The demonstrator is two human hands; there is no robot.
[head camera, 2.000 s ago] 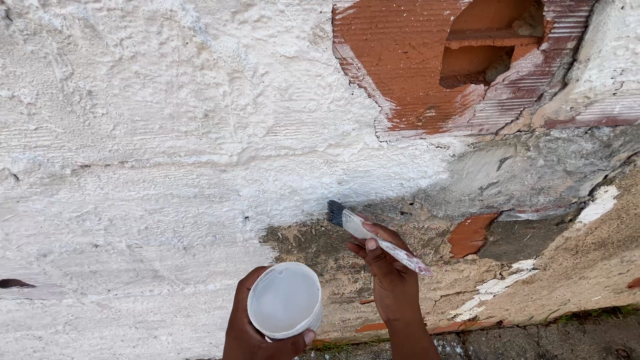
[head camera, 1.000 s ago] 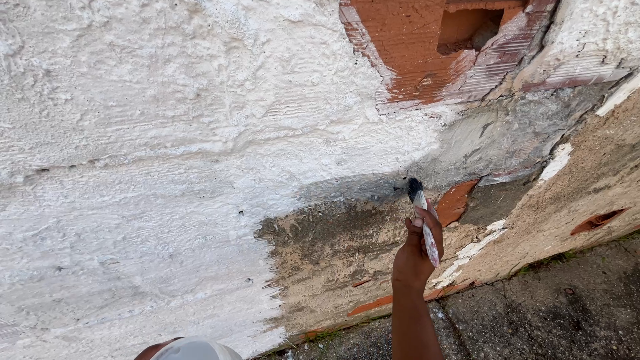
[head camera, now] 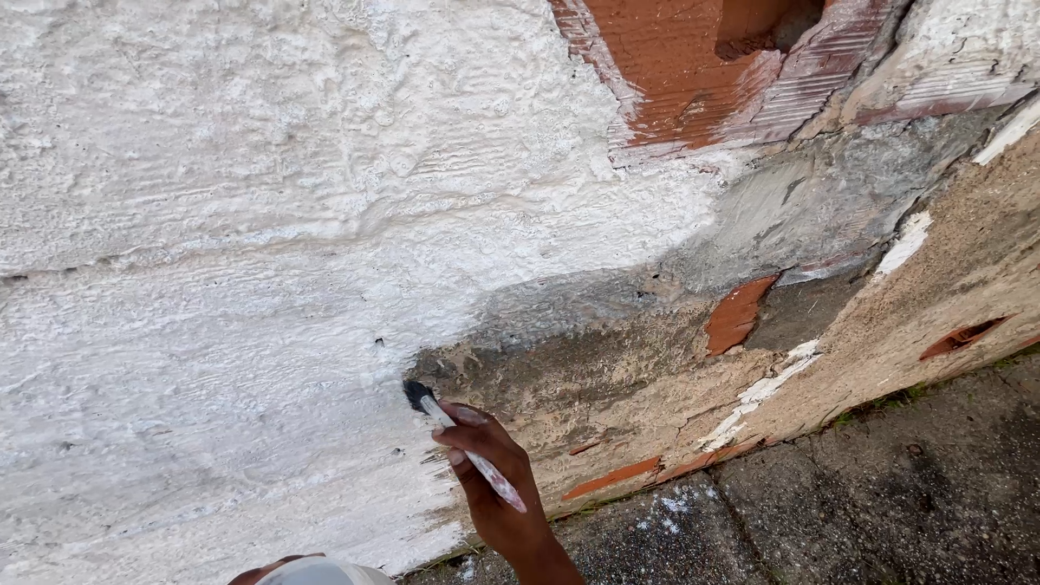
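My right hand grips a paintbrush by its paint-smeared handle. The dark bristles touch the wall where the white paint meets the bare brown-grey render. At the bottom edge my left hand shows only in part, beside a white plastic tub; most of both lies out of frame, and the tub's contents are hidden. Above, an exposed hollow clay brick breaks the white surface.
A strip of grey mortar runs to the upper right. Lower down, small patches of red brick show through the render. Along the wall's foot lies rough pavement with white paint spots and a little grass.
Since a second ago the brush in my right hand has moved left, from the grey mortar to the white paint's edge. Two seconds ago the whole tub was visible in my left hand.
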